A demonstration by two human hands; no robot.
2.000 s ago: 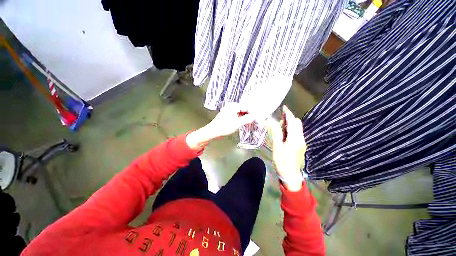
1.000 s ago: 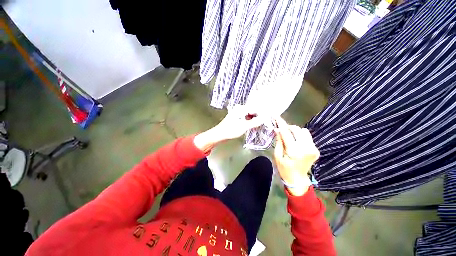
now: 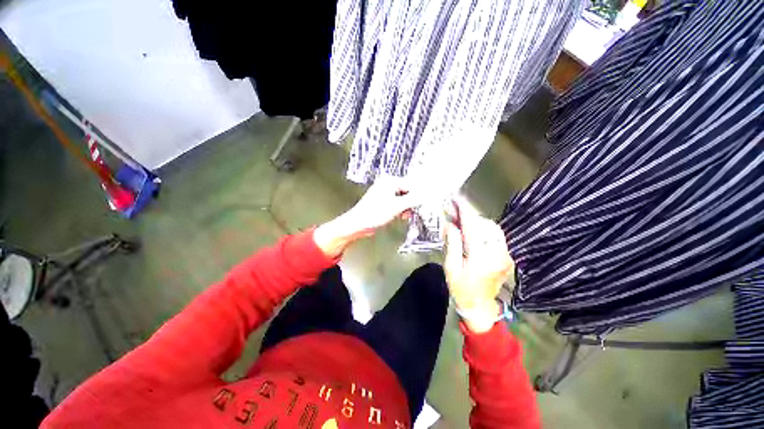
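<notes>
A light striped garment [image 3: 436,92] hangs at top centre, its lower part washed out to white. Its bunched striped end [image 3: 425,230] hangs between and just below my hands. My left hand [image 3: 387,201] pinches the garment's lower edge from the left. My right hand [image 3: 477,255] is right beside the edge, fingers curled, with a small dark thing showing at the fingertips, perhaps snips; most of it is hidden. Fine threads cannot be made out in the glare.
Dark striped garments [image 3: 645,184] hang in a large mass on the right, over a rack leg [image 3: 565,364]. Black garments [image 3: 260,50] hang upper left. A white panel [image 3: 126,75], a blue and red dustpan-like thing [image 3: 134,191] and a castored base [image 3: 84,260] stand left.
My right hand was apart from the edge, closed in to the fingertips, and is now slightly lower and left. The bunched end has changed shape. The view has shifted slightly.
</notes>
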